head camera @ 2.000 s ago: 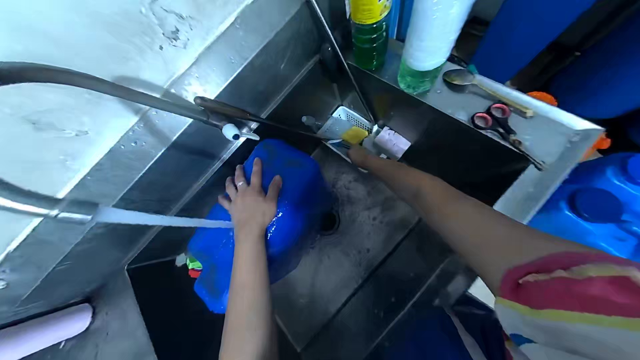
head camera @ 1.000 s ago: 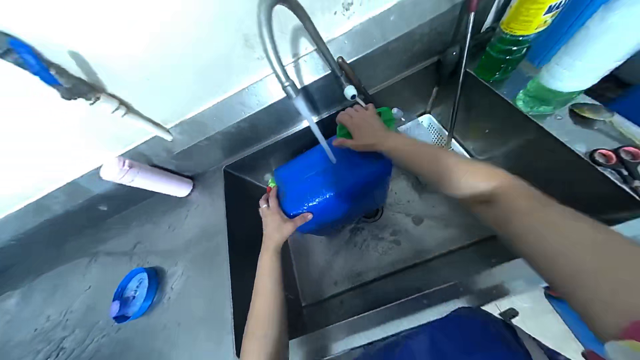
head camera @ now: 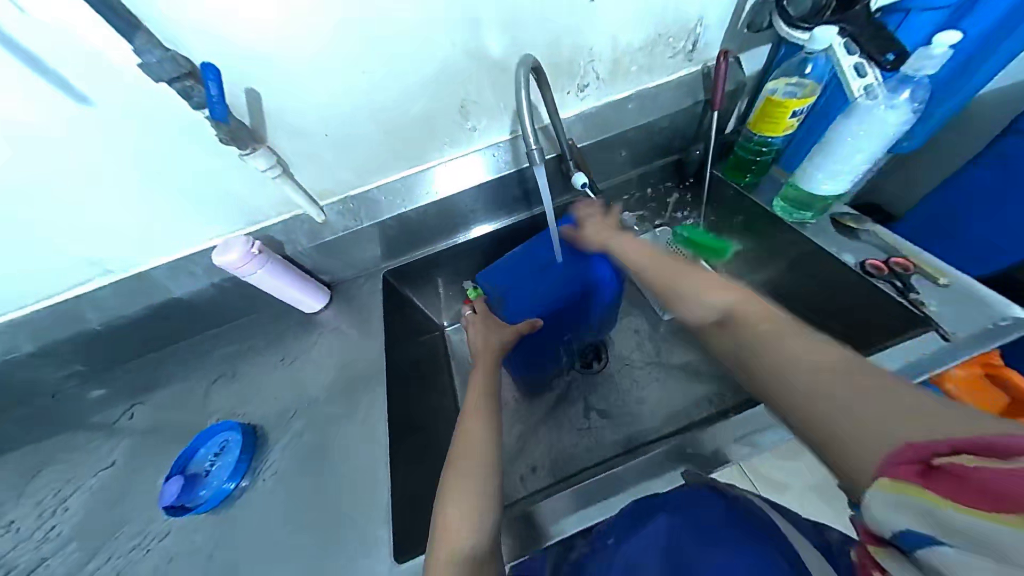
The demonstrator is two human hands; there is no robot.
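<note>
A blue plastic container (head camera: 552, 292) lies tilted in the steel sink (head camera: 640, 400), beside the drain. Water runs onto it from the curved metal faucet (head camera: 532, 104). My left hand (head camera: 490, 332) grips the container's left end, thumb on its side, near a small green and red piece (head camera: 474, 291). My right hand (head camera: 594, 226), blurred, is at the container's upper right end; whether it touches is not clear, and I see nothing held in it. A green object (head camera: 704, 242), blurred, is to the right of that hand, above a perforated white tray (head camera: 660, 240).
A pink bottle (head camera: 272, 274) and a blue lid (head camera: 210, 468) lie on the left counter. Along the right ledge are a green-liquid bottle (head camera: 776, 120), a pump bottle (head camera: 864, 136), a spoon (head camera: 888, 240) and scissors (head camera: 894, 276). A red-handled rod (head camera: 712, 128) leans in the sink's back corner.
My right hand has let go of the green object, which was on the container a second ago and is now to the right. The view has shifted. My left hand stays on the container.
</note>
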